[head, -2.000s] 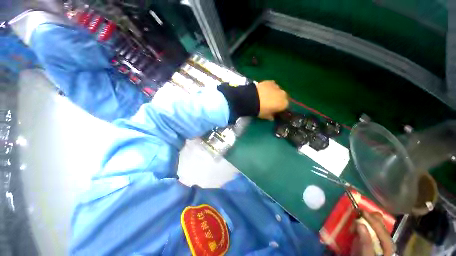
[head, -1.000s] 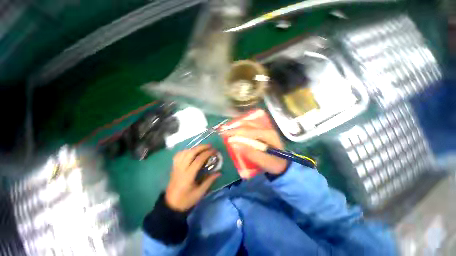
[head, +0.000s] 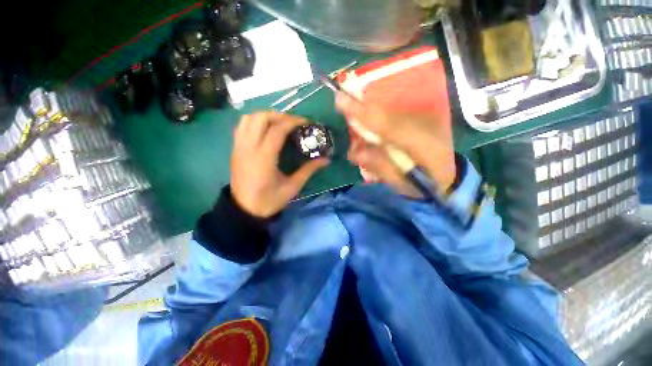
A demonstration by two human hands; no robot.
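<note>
My left hand (head: pixel 266 163) holds a round black device unit (head: pixel 312 141) on the green mat, thumb and fingers around its left side. The unit's shiny inside faces up. My right hand (head: pixel 400 146) grips a soldering iron (head: pixel 389 151) by its cream-wrapped grip, over the red pad (head: pixel 418 82). The iron's dark handle end points down right and is blurred. Its metal shaft points up left, and its tip is above the unit, not touching it. Thin silver tweezers (head: pixel 309 91) lie beside the white paper (head: pixel 275 61).
A cluster of black round units (head: pixel 200 61) lies left of the paper. Battery trays stand at left (head: pixel 78 193) and right (head: pixel 583 179). A metal tray (head: pixel 493 123) with a yellow-brown sponge (head: pixel 507 51) is at upper right. A clear funnel hood (head: pixel 350 21) overhangs the top.
The view has shifted closer over the work. My left hand came from the unit cluster to the front, where it holds a unit. The iron's shaft has lifted from its earlier direction.
</note>
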